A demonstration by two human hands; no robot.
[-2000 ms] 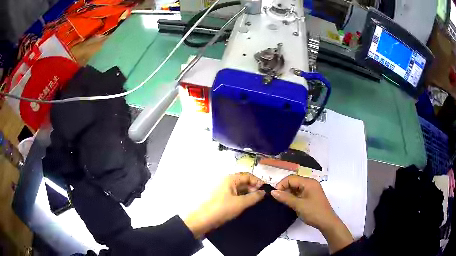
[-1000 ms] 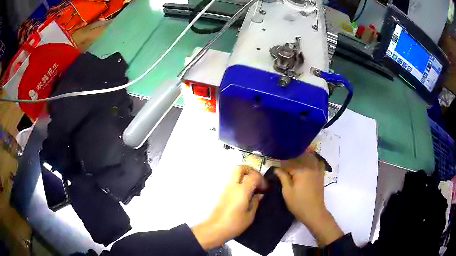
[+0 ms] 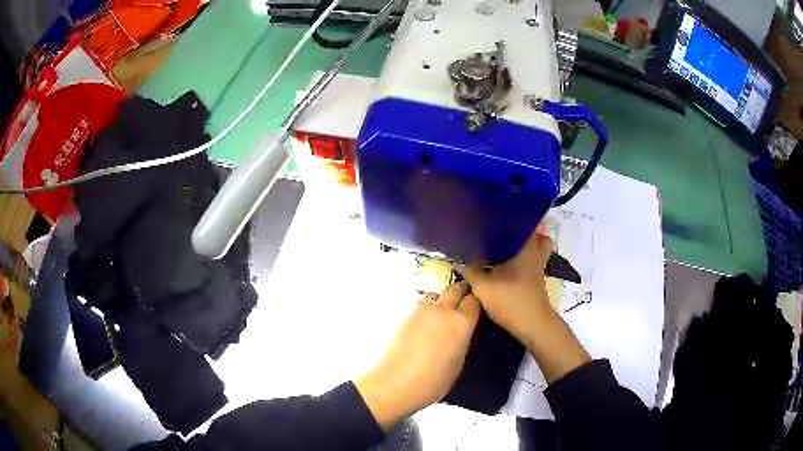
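Observation:
A black fabric piece lies under and between my hands, in front of the machine head. My left hand has its fingertips on the fabric's far end, close to my right fingers. My right hand reaches partly under the blue cover, with its fingertips at the template's near edge. The template shows yellow patches and a black patch beside my right hand. The needle area and the fingertips of my right hand are hidden by the cover and my fingers.
A large black fabric pile lies left, a smaller one at right. A grey rod-like handle and a white box with a red switch stand left of the head. A control panel is upper right. A white cable crosses upper left.
Both hands have moved forward with the fabric, from in front of the template to the edge of the blue cover. The right hand now reaches partly under it.

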